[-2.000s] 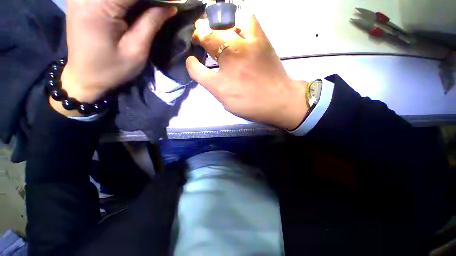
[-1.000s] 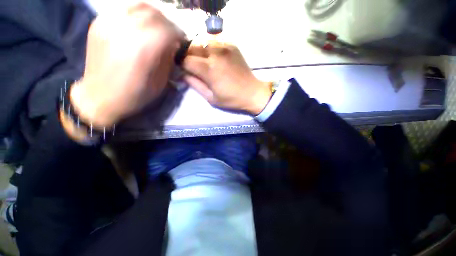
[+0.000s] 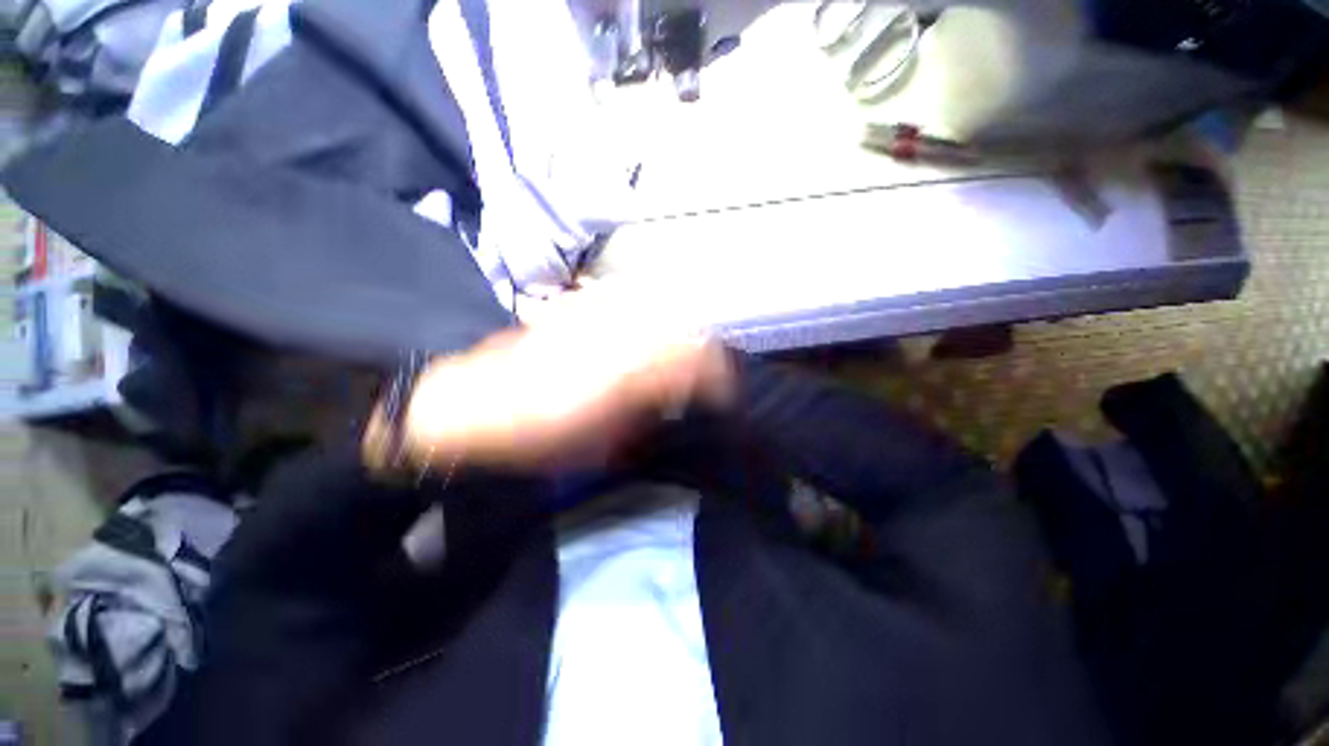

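The dark grey garment is spread over the table's left side, with a broad flap hanging toward the wearer. Its white inner side shows next to the machine's needle area. My left hand, with a dark bead bracelet, is strongly blurred in front of my body, just below the garment's lower edge. Whether its fingers hold anything cannot be told. My right sleeve reaches toward the same spot, but my right hand cannot be made out separately from the blurred left hand.
The white table has a dark front edge. Red-gripped snips and silvery scissor loops lie right of the dark machine fitting. A grey, white and black cloth heap is lower left. Dark cloth lies at right.
Both arms have drawn back from the needle area toward my body. The garment now lies more open at left, showing its white side. The view has shifted, revealing more floor.
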